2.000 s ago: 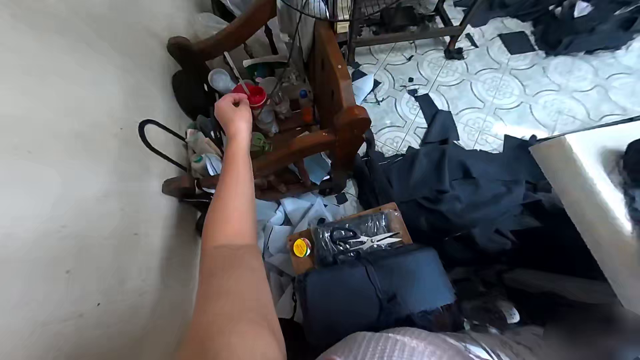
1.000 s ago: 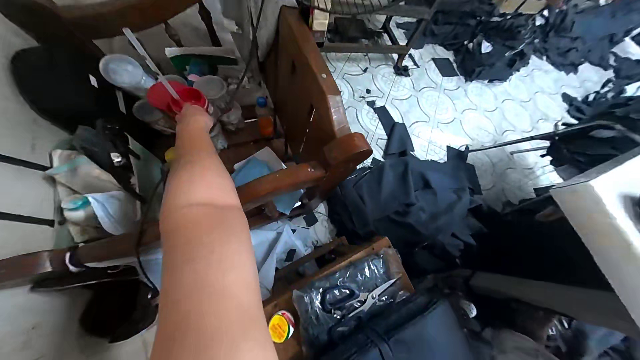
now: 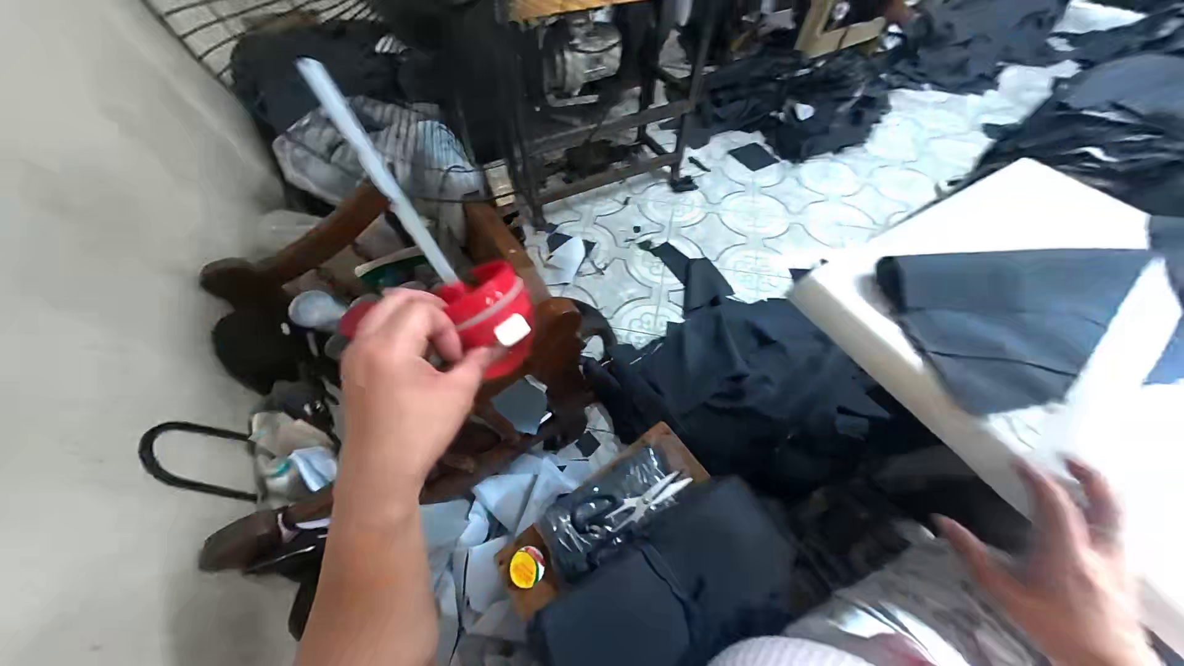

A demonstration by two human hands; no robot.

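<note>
My left hand (image 3: 407,370) grips a red plastic cup (image 3: 490,319) with a white patch on its side, above the wooden chair. A long pale straw or stick (image 3: 375,171) leans out of the cup. My right hand (image 3: 1054,555) has its fingers apart at the near edge of a white table (image 3: 934,407), holding nothing that I can see. On that table lies a folded dark cloth piece (image 3: 1017,314). Dark-handled scissors (image 3: 647,499) rest on a plastic-wrapped bundle, near a small round yellow-topped container (image 3: 526,567).
A wooden chair (image 3: 555,342) holding cups and odds and ends stands by the wall. Dark cloth scraps (image 3: 758,370) cover much of the tiled floor (image 3: 786,203). A metal stand (image 3: 610,129) is behind. A dark padded seat or bundle (image 3: 666,573) lies close in front.
The red cup, down among the things on the chair earlier, is now lifted in my left hand. My right hand has come into view at the right. The view has turned.
</note>
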